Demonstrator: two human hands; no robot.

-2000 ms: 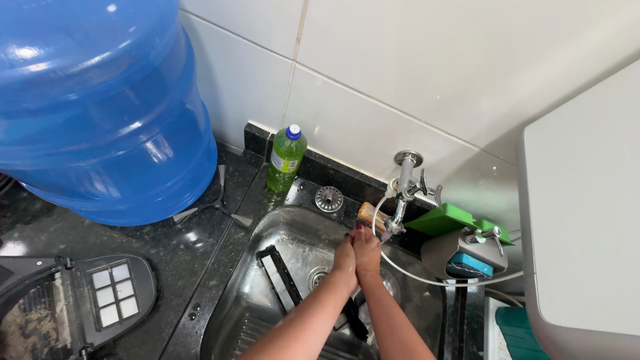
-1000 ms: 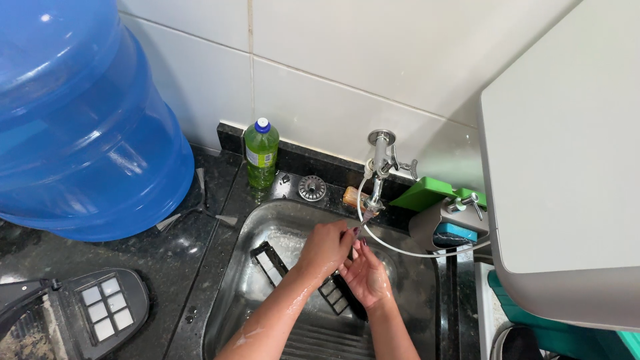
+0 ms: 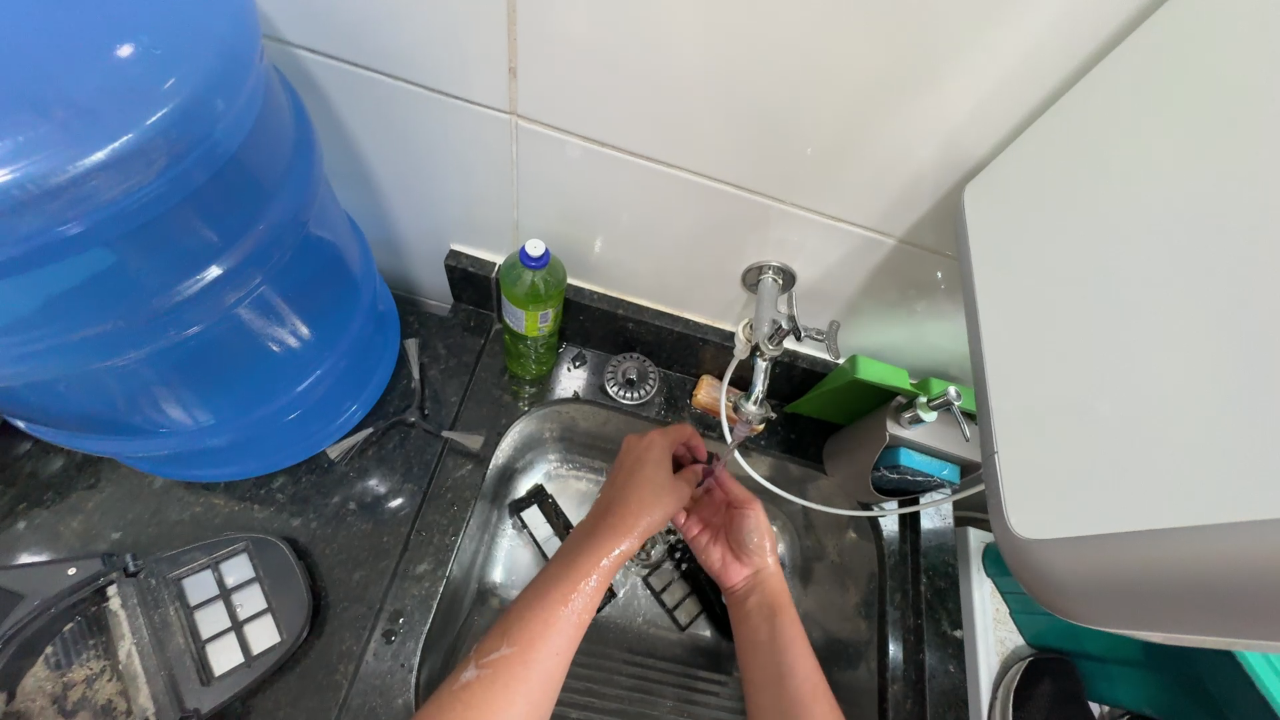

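My left hand [image 3: 655, 480] and my right hand [image 3: 732, 530] meet at the fingertips under the metal faucet [image 3: 762, 375], over the stainless steel sink [image 3: 520, 420]. Wet skin shows on both. Something small and dark may be pinched between the fingertips, too small to name. Below them in the sink lie a black framed filter part [image 3: 545, 525] with a pale insert and a black gridded frame [image 3: 677, 592], partly hidden by my right hand. Water or foam streaks my left forearm.
A green liquid bottle [image 3: 533, 320], sink strainer [image 3: 631, 378] and blue sponge [image 3: 914, 470] stand around the sink. Left are a large blue water jug [image 3: 190, 250], a three-armed brush [image 3: 415, 415] and a dusty black bin part [image 3: 225, 620]. A grey appliance [image 3: 1130, 300] overhangs the right.
Two seconds ago my hands were pressed together below the faucet; now they are apart except at the fingertips, with the right palm turned up. The gridded frame has come into sight. The view has shifted.
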